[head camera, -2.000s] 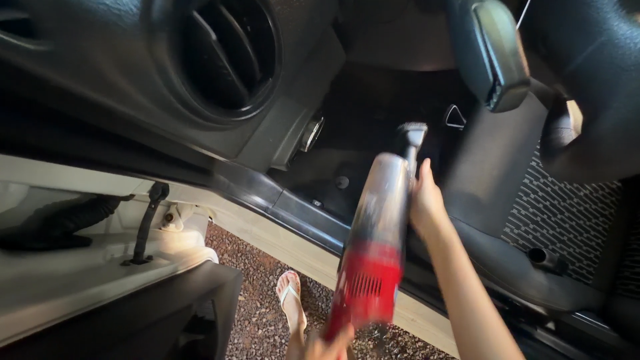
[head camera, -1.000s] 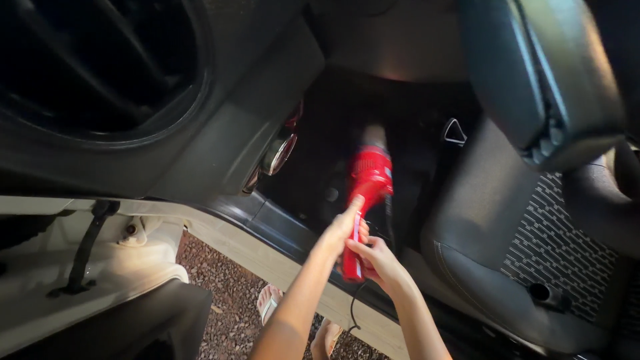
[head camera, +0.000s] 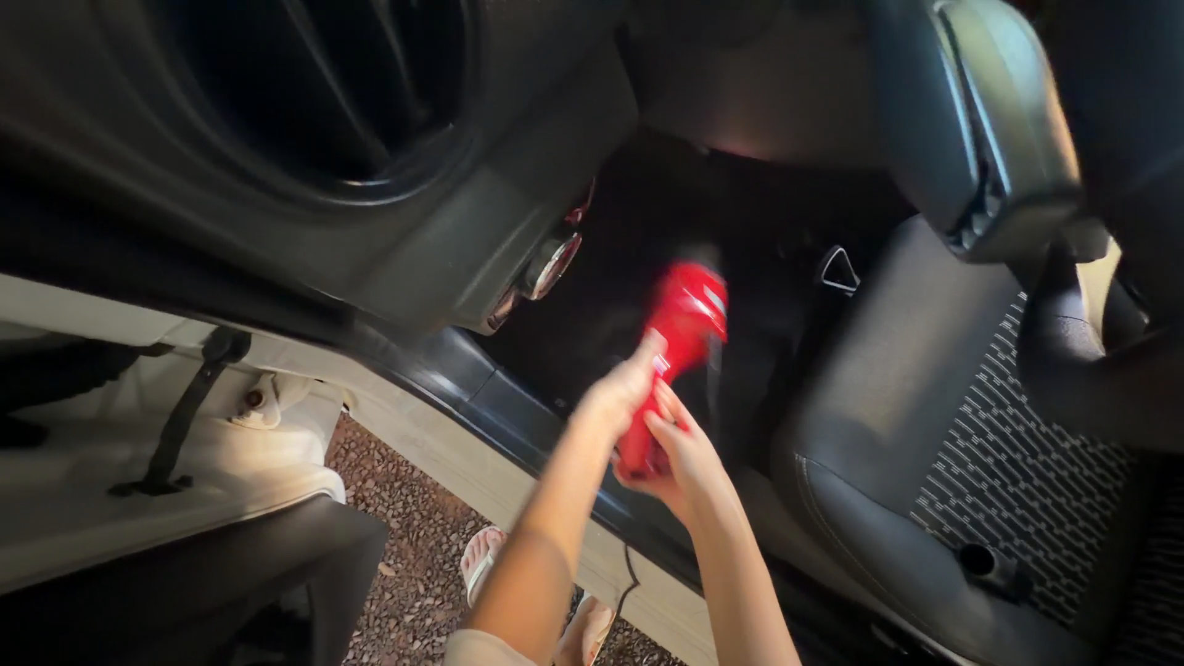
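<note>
A red handheld vacuum cleaner (head camera: 692, 310), blurred, points down into the dark footwell of a car. My left hand (head camera: 624, 384) grips it where the handle meets the body. Just behind, my right hand (head camera: 671, 449) is closed around the red handle. The vacuum's front end is blurred against the black car floor (head camera: 592, 324), so its nozzle cannot be made out.
A car seat (head camera: 888, 416) with patterned fabric is at the right, a black tube-shaped piece (head camera: 982, 561) lying on it. The steering wheel (head camera: 990, 120) hangs above. The door sill (head camera: 518, 407) crosses below; the opened door (head camera: 185, 546) and gravel (head camera: 398, 546) are lower left.
Two seconds ago one hand was near the vacuum's nozzle end; now both hands are on its handle end. The vacuum has moved farther into the footwell. The view has shifted closer.
</note>
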